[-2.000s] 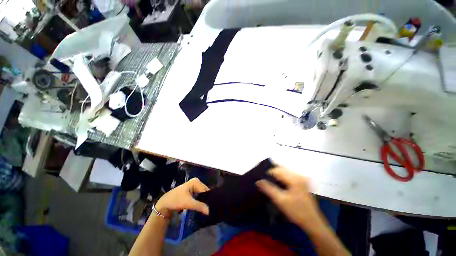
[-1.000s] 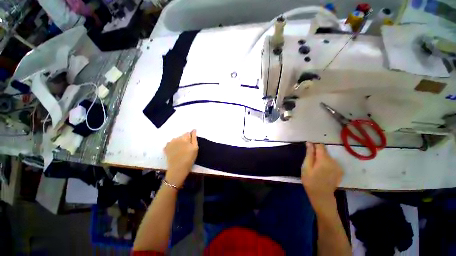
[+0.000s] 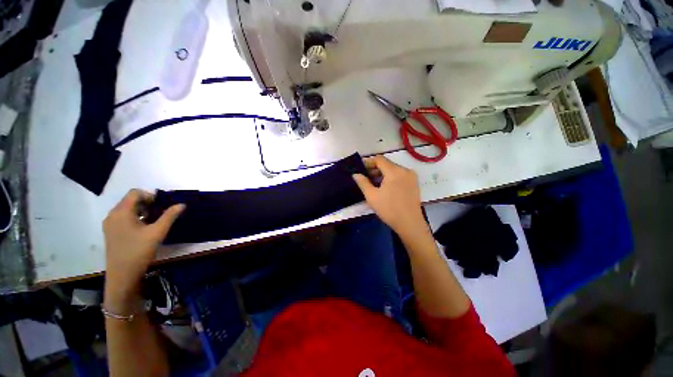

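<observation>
A curved dark band piece (image 3: 258, 211) lies along the front edge of the white table. My left hand (image 3: 139, 230) grips its left end between thumb and fingers. My right hand (image 3: 390, 190) grips its right end. Behind it, a white curved strip (image 3: 177, 109) with dark edges runs to the presser foot (image 3: 297, 122) of the sewing machine. Joined dark pieces (image 3: 96, 96) lie at the left, touching the strip's left end. Red-handled scissors (image 3: 426, 134) lie on the machine bed right of the needle.
The cream machine head (image 3: 413, 33) with blue lettering spans the back right. The lamp's white oblong head (image 3: 184, 53) hangs over the strip. A dark cut-piece pile (image 3: 480, 239) lies on a white board (image 3: 509, 298) at lower right, beside a blue crate or sheet (image 3: 605, 213).
The band was bunched below the table edge, then got stretched out on the table between both hands. The view has shifted right, and the band's right end now angles upward.
</observation>
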